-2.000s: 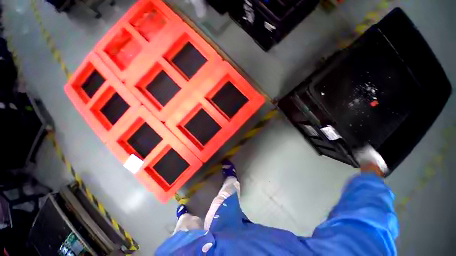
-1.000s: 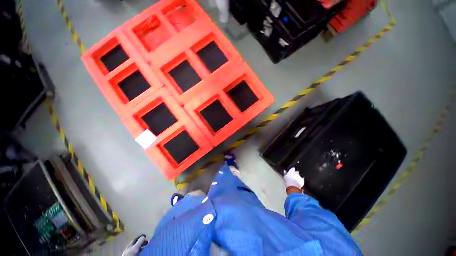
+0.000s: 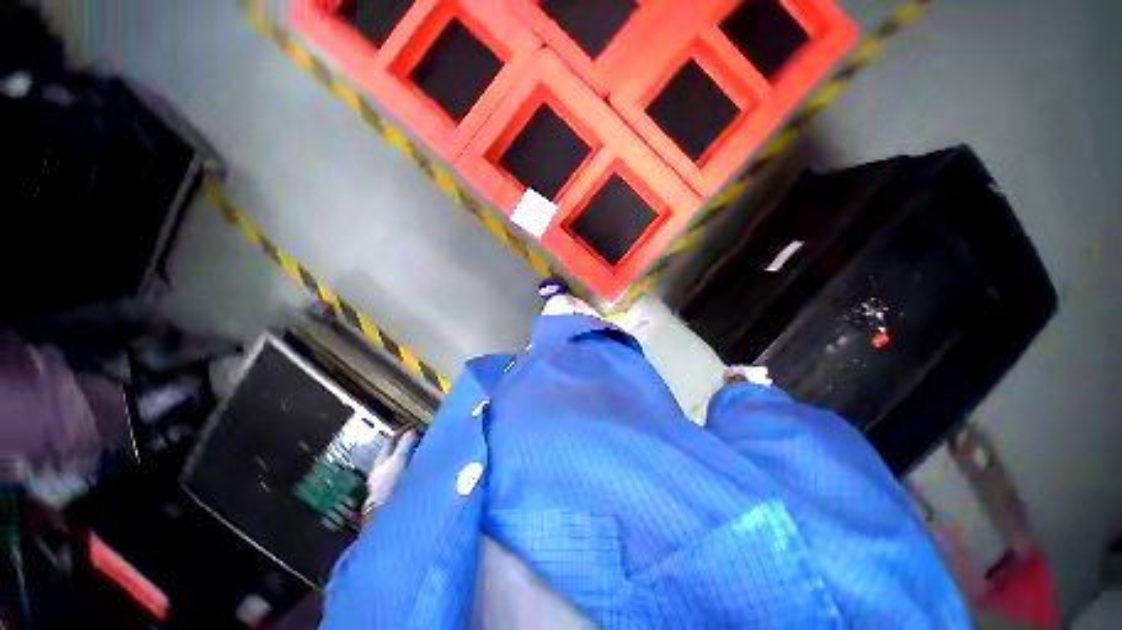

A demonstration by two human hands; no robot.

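The large black tote (image 3: pixel 911 308) stands on the floor at the right, with white specks and a small red bit on its dark face. My right hand (image 3: pixel 748 374), in a white glove, is at the tote's near edge, mostly hidden by the blue sleeve; its grip cannot be made out. My left hand (image 3: pixel 391 468), in a pale glove, is low at the left beside a dark tray (image 3: pixel 246 449) that bears a green circuit board (image 3: pixel 330 490). The hand is small and blurred, and I cannot tell whether it touches anything.
Red foam trays (image 3: pixel 683 185) with dark square openings and a white label lie ahead. Yellow-black tape (image 3: pixel 332 302) crosses the grey floor. Dark equipment (image 3: pixel 86 185) is at the left. A red object (image 3: pixel 1021 591) is at the lower right. Another person (image 3: pixel 43 418) shows at the left edge.
The view has turned, so the foam has moved up and right and the dark tray inward. My left hand has come up beside that tray. My right hand shows less past the sleeve.
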